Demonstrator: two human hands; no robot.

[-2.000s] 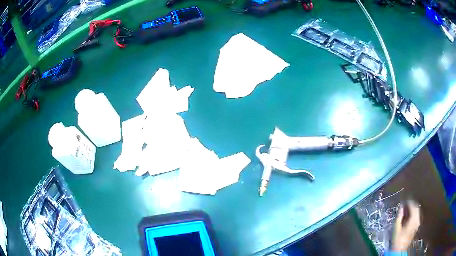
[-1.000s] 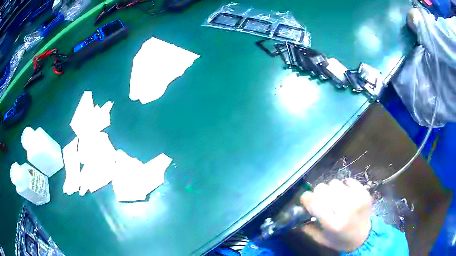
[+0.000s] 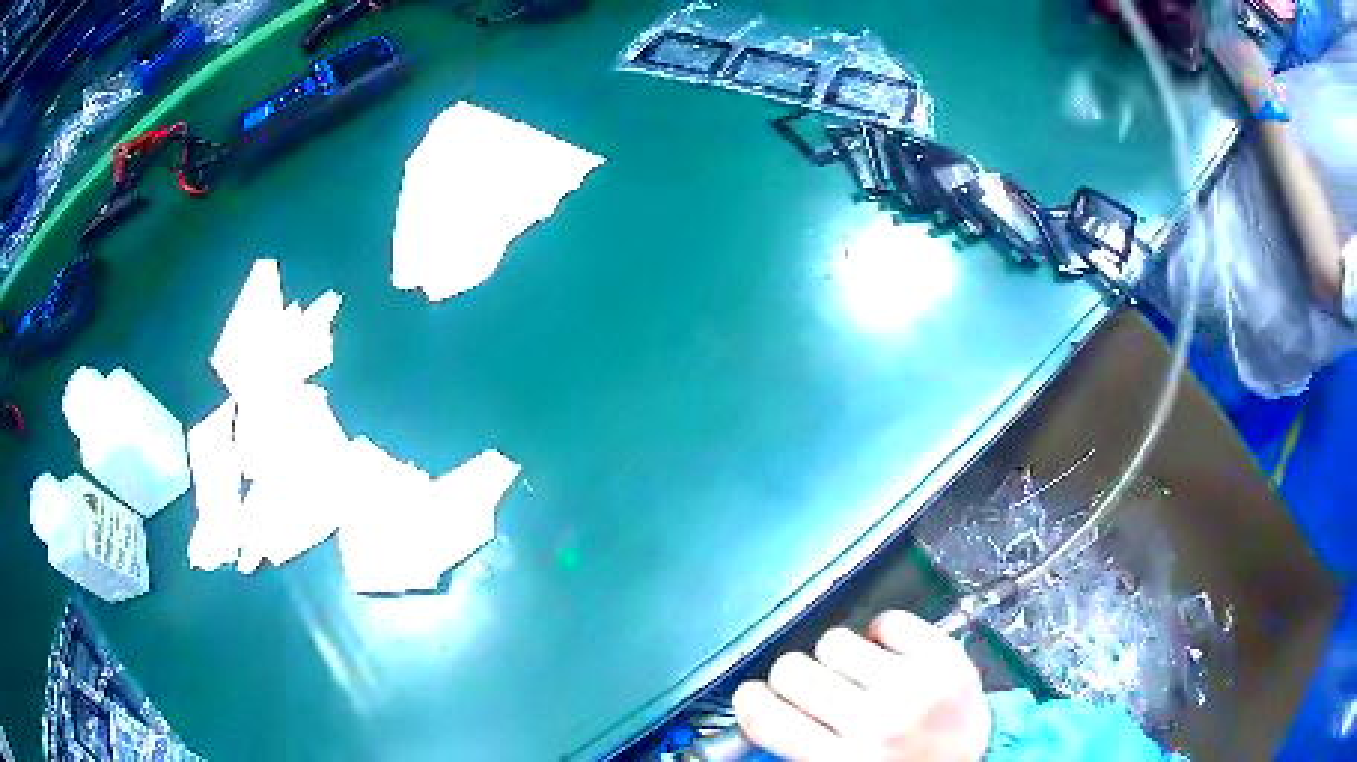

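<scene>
My right hand (image 3: 878, 692), bare with a light blue sleeve, is closed around the air blow gun (image 3: 975, 609) at the bottom, just below the bench's front edge. Its hose fitting shows behind the hand and a bit of metal shows at the bottom left of the fingers; the rest is hidden. A pale air hose (image 3: 1168, 410) runs from the fitting up to the top right. My left hand is not in view. A small blue and dark patch left of the gun is too cut off to name.
White paper pieces (image 3: 305, 469) and two white bottles (image 3: 131, 447) lie left. Lens film (image 3: 774, 72) and a dark lens strip (image 3: 953, 194) lie at the far right. The scrap bin (image 3: 1235, 521) holds clear strips. Another person's arm (image 3: 1295, 186) is at the right edge. Testers (image 3: 320, 87) lie at the back.
The view has swung right. My right hand has taken hold of the air gun, lifted it off the bench, and then moved down and left. The tester at the front is out of view.
</scene>
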